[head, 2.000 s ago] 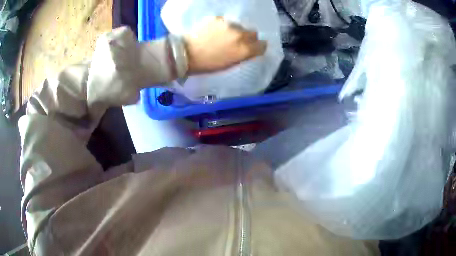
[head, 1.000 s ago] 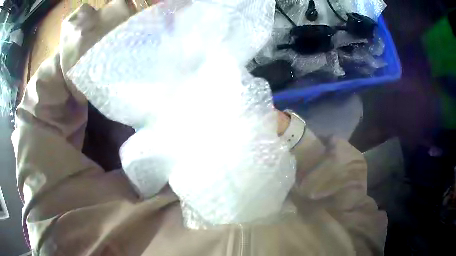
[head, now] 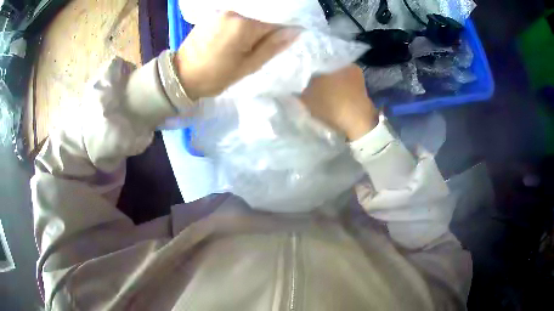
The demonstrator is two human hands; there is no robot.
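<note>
A large translucent white bubble wrap bag point(head: 273, 164) hangs crumpled in front of my chest, over the near edge of the blue plastic bin point(head: 443, 104). My left hand point(head: 228, 54) comes from the left and is closed on the upper part of the bag. My right hand point(head: 341, 100) is closed on the bag just to the right of it. The fingertips of both hands are hidden or blurred. Black power adapters point(head: 387, 47) with thin cords lie at the right in the bin, among clear plastic bags point(head: 395, 79).
A worn wooden board point(head: 79, 67) is at the upper left. Crinkled clear plastic point(head: 7, 91) shows at the far left edge. A green object point(head: 540, 54) is at the far right. White material also lies at the bin's top left.
The bag was spread wide and glaring across my chest; it is now bunched and lower. Both hands are now visible close together on it, and the bin's left rim shows again.
</note>
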